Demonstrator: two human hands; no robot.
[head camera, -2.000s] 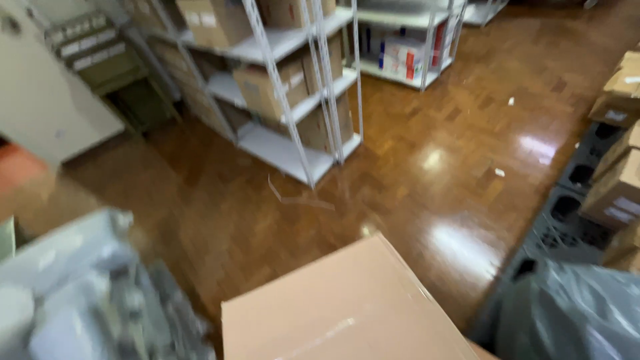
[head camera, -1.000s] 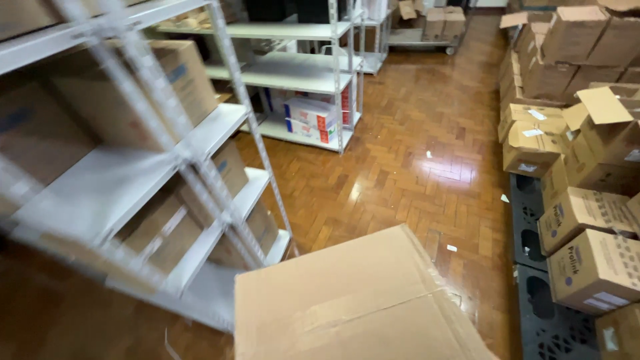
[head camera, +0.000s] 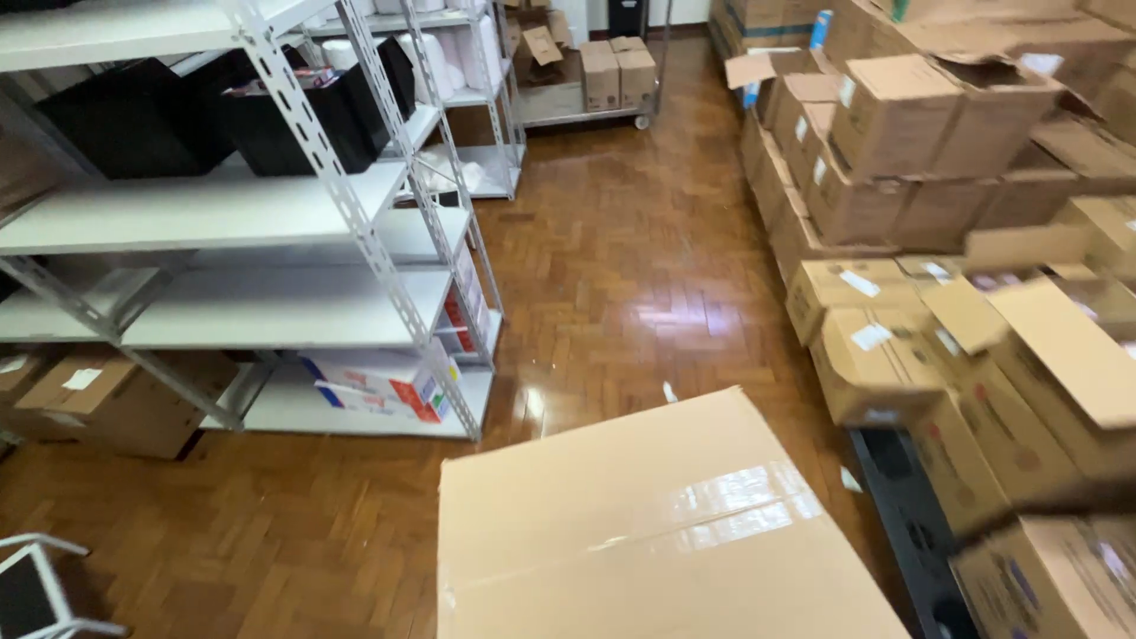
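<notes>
A large closed cardboard box (head camera: 657, 532), with clear tape across its top, fills the lower middle of the view. Its near end runs past the bottom edge of the picture. Neither of my hands shows; whether they touch the box cannot be seen. Beyond the box stretches a glossy parquet floor (head camera: 603, 266).
White metal shelving (head camera: 266, 306) with black bins (head camera: 302, 115) stands on the left. Stacked cartons (head camera: 896, 133) line the right side, some above a black plastic pallet (head camera: 914, 532). A platform cart (head camera: 559, 102) holds cartons at the far end. A white-framed stool (head camera: 53, 586) is lower left.
The view has swung and moved forward along the aisle, with the taped box staying at the bottom middle. The far cart and black bins now show more fully.
</notes>
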